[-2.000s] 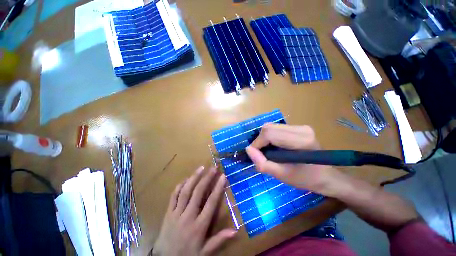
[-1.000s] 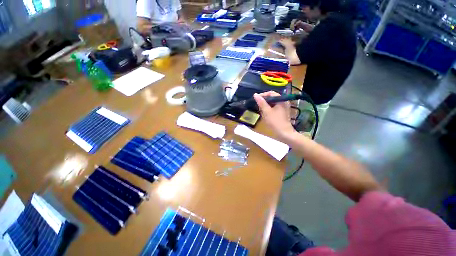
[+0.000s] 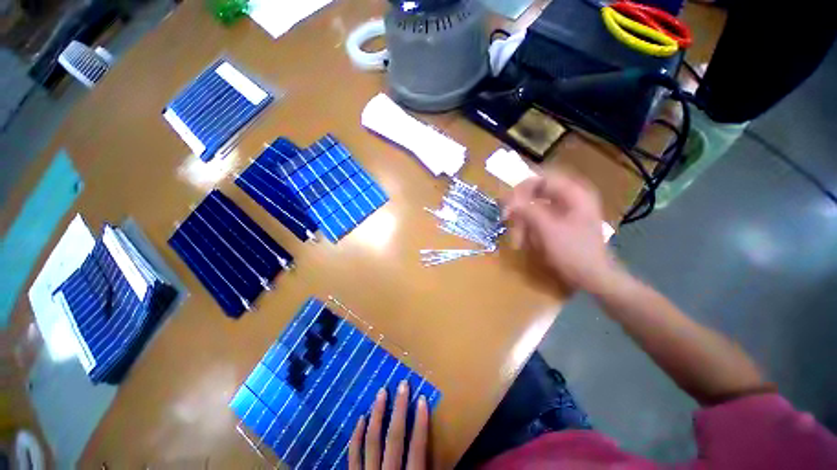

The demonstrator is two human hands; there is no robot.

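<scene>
The blue solar cell assembly (image 3: 335, 395) lies on the tabletop at the bottom, with black marks near its upper end. My left hand (image 3: 393, 431) rests flat on its lower right part, fingers slightly apart; the picture's bottom edge cuts it off. My right hand (image 3: 560, 225) is blurred, over the right pile of white strips (image 3: 511, 167), and hides most of it; whether it grips a strip cannot be told. Short silver ribbons (image 3: 466, 216) lie just left of it. The soldering iron (image 3: 601, 90) rests at its stand beside the yellowish sponge (image 3: 537, 131).
Dark tabbed cells (image 3: 229, 252) and lighter blue cells (image 3: 335, 188) lie behind the assembly. Finished stacks (image 3: 115, 303) lie left. Another white strip pile (image 3: 413, 136), a grey round-topped appliance (image 3: 436, 55), a black box (image 3: 587, 50) with scissors (image 3: 647, 27), and cables stand at the back right.
The view has turned and moved. My right hand has let go of the soldering iron, now at the stand, and moved to the white strips. My left hand now shows on the assembly.
</scene>
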